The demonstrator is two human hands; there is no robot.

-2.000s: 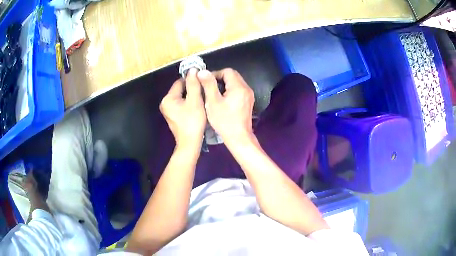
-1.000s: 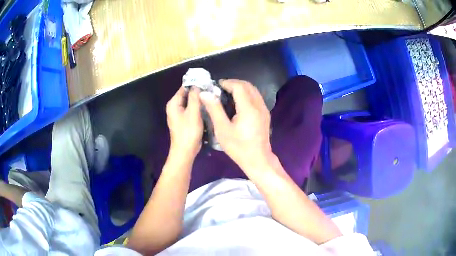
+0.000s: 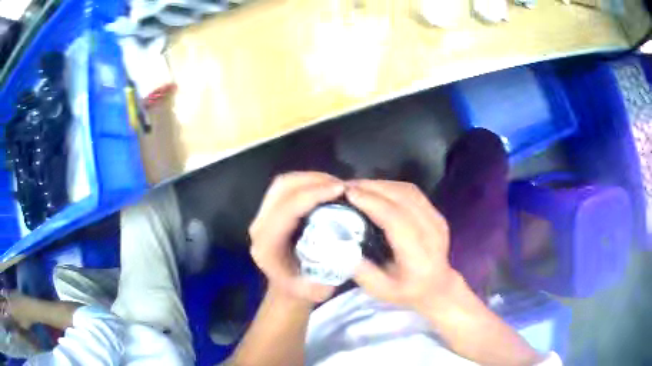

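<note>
A white-grey patterned shell (image 3: 329, 243) is held over my lap, below the board edge. Its round end faces up to the camera. My left hand (image 3: 289, 232) curls around its left side. My right hand (image 3: 407, 239) curls around a black moulded part (image 3: 376, 241) against the shell's right side. The fingertips of both hands meet above the shell. Whether the two parts are joined is not clear. The view is blurred.
The board (image 3: 286, 78) lies ahead. A blue crate of black parts (image 3: 118, 136) stands left, with a yellow-black tool (image 3: 137, 111) and a white-red packet (image 3: 150, 71) beside it. White pieces (image 3: 437, 13) lie at the back. A seated person (image 3: 150, 286) is left; a stool (image 3: 572, 236) is right.
Both hands have come lower and closer to me, now wrapped around the parts, and the shell's round end faces up. The view has shifted, showing a grey patterned row and white pieces on the board.
</note>
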